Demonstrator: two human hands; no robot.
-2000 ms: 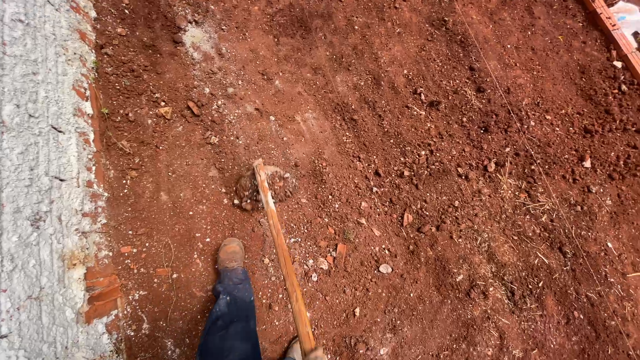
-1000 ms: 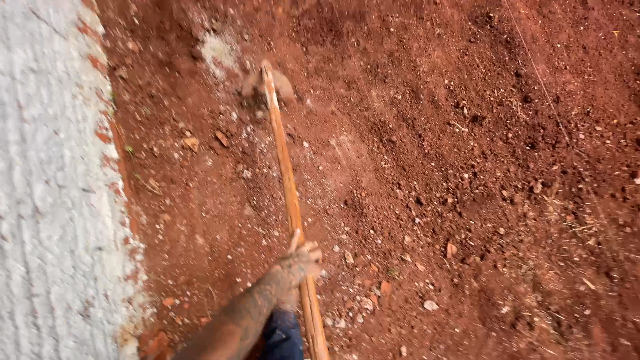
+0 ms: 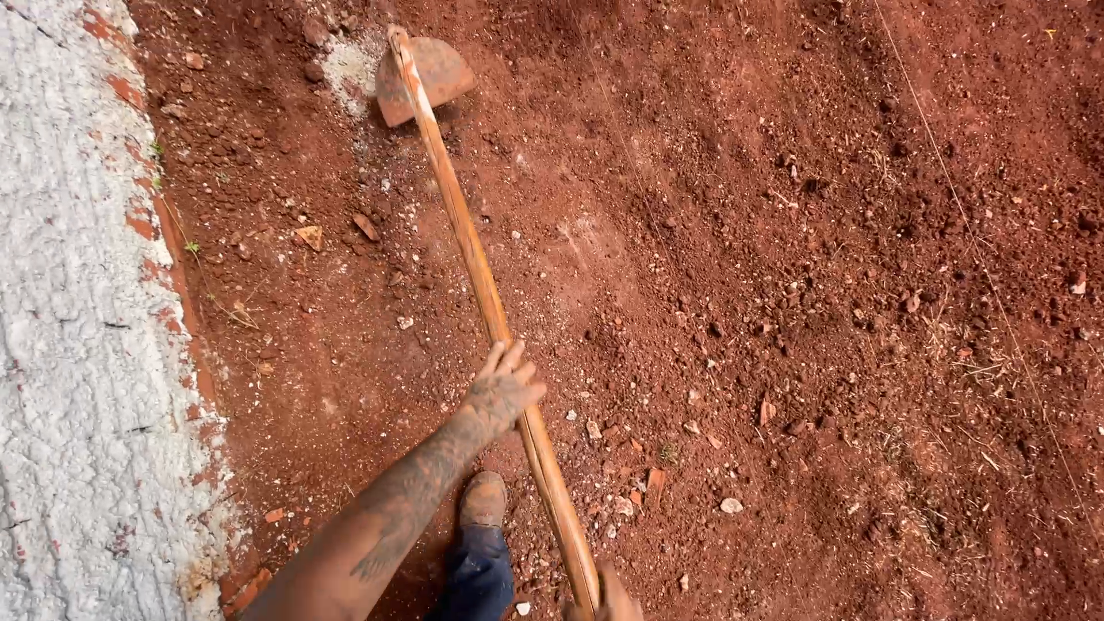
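Note:
A hoe with a long wooden handle [image 3: 466,233] runs from the bottom of the head view up to the upper left. Its broad, soil-stained metal blade [image 3: 444,73] lies over reddish ground beside a pale patch. My left hand [image 3: 504,392] wraps the middle of the handle, the thumb side toward the right. At the bottom edge, my right hand [image 3: 617,599] grips the handle's lower end and is partly cut off by the frame.
A rough whitish wall [image 3: 86,345] with exposed brick along its edge borders the left side. My brown boot [image 3: 483,500] stands on red soil [image 3: 733,259] strewn with stones and brick bits. A thin string [image 3: 975,241] crosses the right side.
Two seconds ago the blade was nearer my boot, in the dirt; now it is farther up, by the pale patch. My left hand has come into view on the handle.

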